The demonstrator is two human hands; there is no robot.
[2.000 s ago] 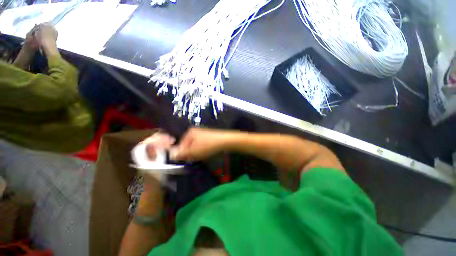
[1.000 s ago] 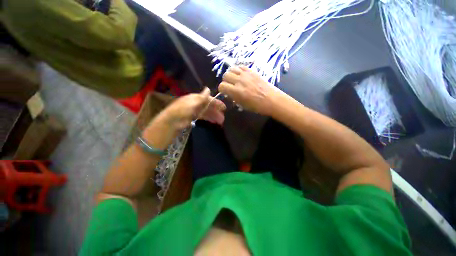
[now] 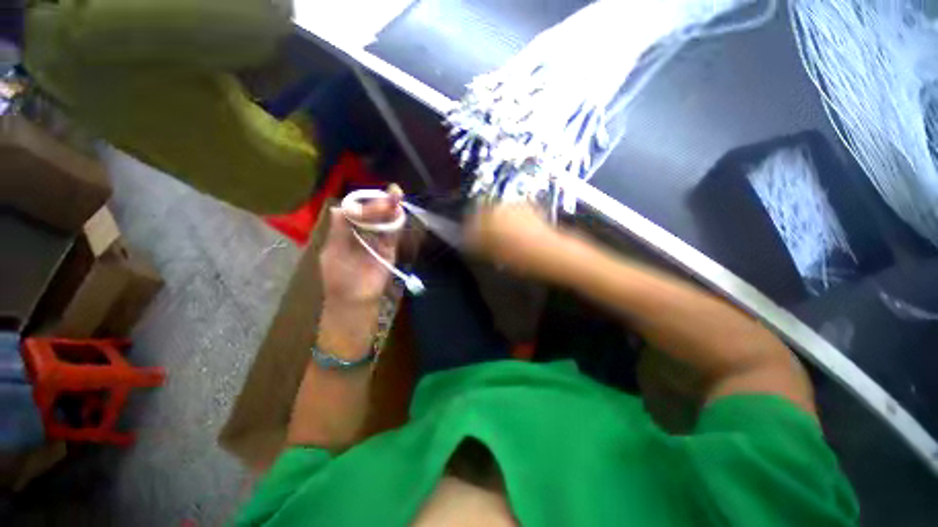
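My left hand point(image 3: 360, 252) is raised over the carton and holds a white cable point(image 3: 372, 224) wound in a small loop around its fingers. One cable end with a plug hangs down from the loop. A blurred white stretch of cable runs from the loop toward my right hand point(image 3: 504, 235), which is blurred near the bench edge; it seems to hold that stretch, its fingers are not clear. The cable bundle point(image 3: 555, 103) lies on the bench, plug ends over the edge.
The black tie tray point(image 3: 874, 247) with white ties and a large hank of cables point(image 3: 874, 93) are on the bench at right. An open carton point(image 3: 269, 386) stands below my left arm. A red stool point(image 3: 87, 389) is at left. A person's yellow-green sleeve point(image 3: 195, 124) is at upper left.
A second ago both hands were close together with a thin cord between them. Now a loop shows around my left fingers, and my right hand is lower and blurred.
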